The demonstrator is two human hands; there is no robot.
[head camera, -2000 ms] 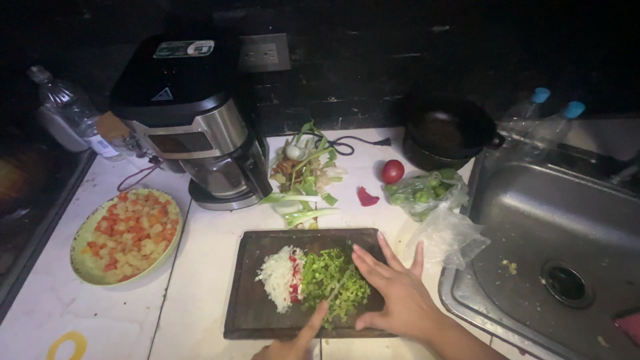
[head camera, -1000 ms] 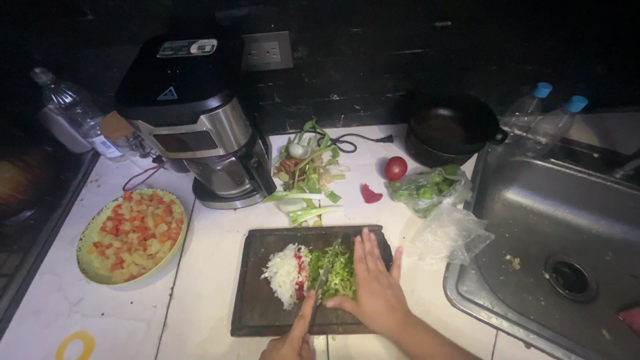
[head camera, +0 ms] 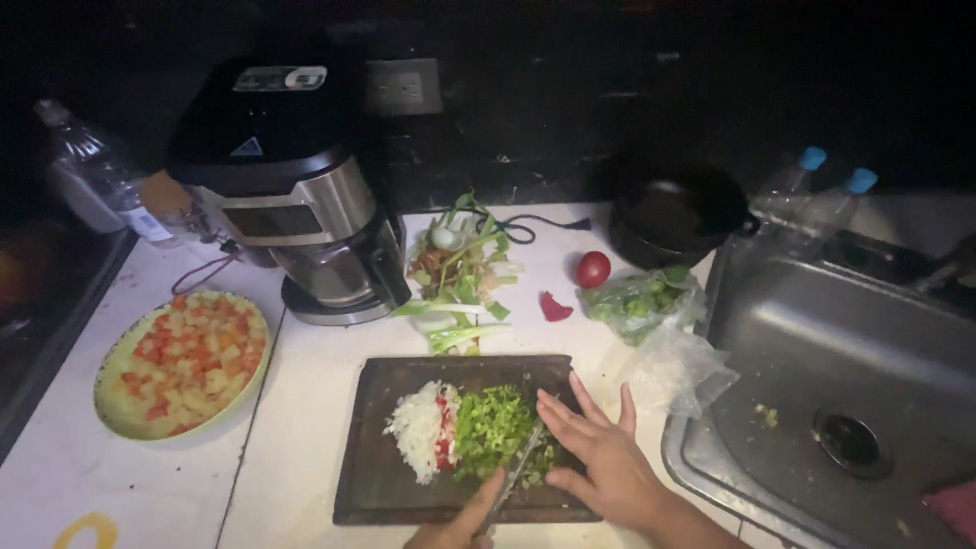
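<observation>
My left hand [head camera: 461, 526] is shut on the handle of a knife [head camera: 518, 469], its index finger stretched along the top of the blade. The blade slants over the right edge of finely chopped greens [head camera: 492, 431]. Beside the blade, my right hand [head camera: 606, 457] is palm down with its fingers spread, over the right side of a dark cutting board [head camera: 374, 496]. It grips nothing; whether its fingertips touch the blade or board cannot be told. Left of the greens lie a narrow strip of chopped red pieces [head camera: 444, 435] and a heap of chopped white pieces [head camera: 415, 435].
A bowl of diced food [head camera: 107, 412] and a coffee maker [head camera: 335, 221] stand left. Behind the board lie vegetable scraps [head camera: 457, 290], a red piece [head camera: 555, 306], a round red vegetable [head camera: 592, 269] and bagged greens [head camera: 648, 301]. A black pot [head camera: 671, 221] and metal sink [head camera: 770, 343] are right.
The knife has moved from the middle of the greens to their right edge, my left hand with it. My right hand stays at the board's right side, its fingers spread wider than a second ago.
</observation>
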